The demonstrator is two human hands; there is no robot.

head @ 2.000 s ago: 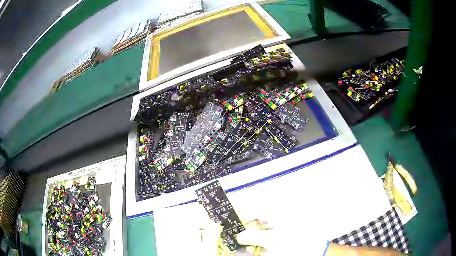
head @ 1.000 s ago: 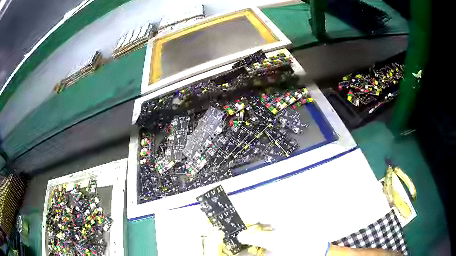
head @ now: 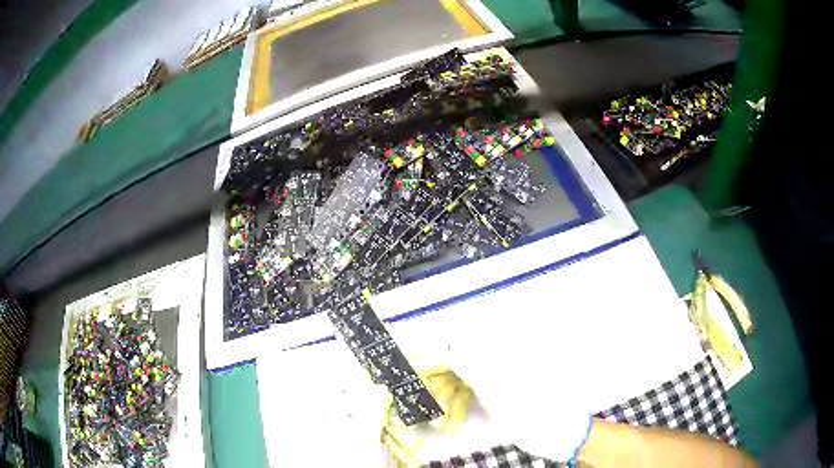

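Observation:
A long dark PCB panel strip (head: 375, 350), black with white print facing up, slants over the white work sheet (head: 549, 334). Its far end overlaps the near edge of the large framed tray. My right hand (head: 457, 407), in a white glove with yellowish fingers, is closed on the strip's near end from the right. My left hand (head: 399, 439), also gloved, is at the strip's near end on the left, its fingers against it. It is partly hidden and blends into the white sheet.
The large framed tray (head: 599, 196) is heaped with strips. The smaller framed tray (head: 190, 366) at left holds short boards. A dark tray of coloured boards (head: 672, 123), yellow-handled pliers (head: 722, 315) and checked cloth (head: 681, 402) are at right. An empty yellow-bordered frame (head: 366, 46) lies behind.
The view has shifted, so the scene sits higher and further left. The strip extends further out from my hands and overlaps the tray edge. More checked cloth shows below my hands.

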